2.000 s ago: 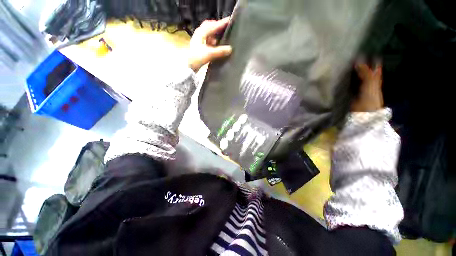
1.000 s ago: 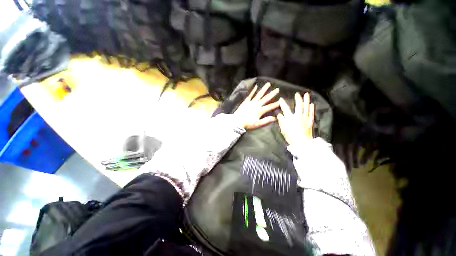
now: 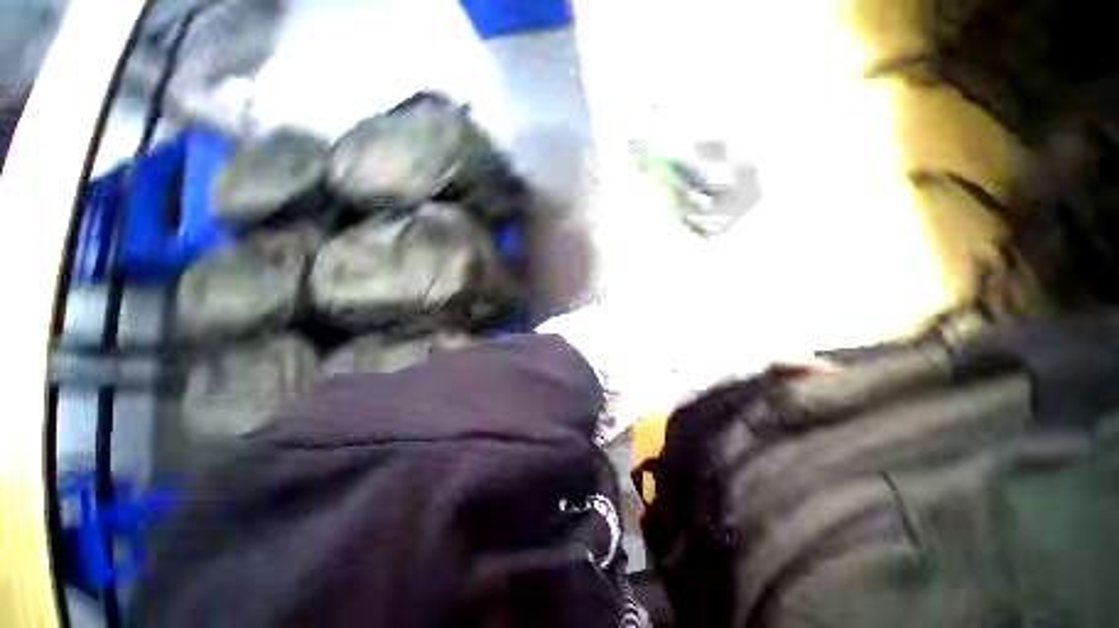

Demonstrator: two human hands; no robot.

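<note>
An olive-grey backpack (image 3: 908, 491) lies at the lower right, close to me, with its dark edge and a strap loop towards my body. A small skin-toned patch, probably part of my left hand (image 3: 810, 366), shows at its upper edge. Blur and glare hide the fingers and grip. My right hand is not in view. A small blurred stack of hang tags (image 3: 718, 196), grey with a green edge, lies on the glaring table (image 3: 798, 264).
Several olive-grey backpacks (image 3: 399, 270) are piled to the left, beyond my dark sleeve or clothing. Blue crates (image 3: 184, 202) stand behind them at far left, near dark upright bars and a pale yellow edge (image 3: 31, 245). Dark bags with loose straps (image 3: 1055, 184) fill the upper right.
The view has swung left, bringing the backpack pile into sight. The backpack now appears at the lower right. Both hands, earlier spread flat on it, no longer show clearly.
</note>
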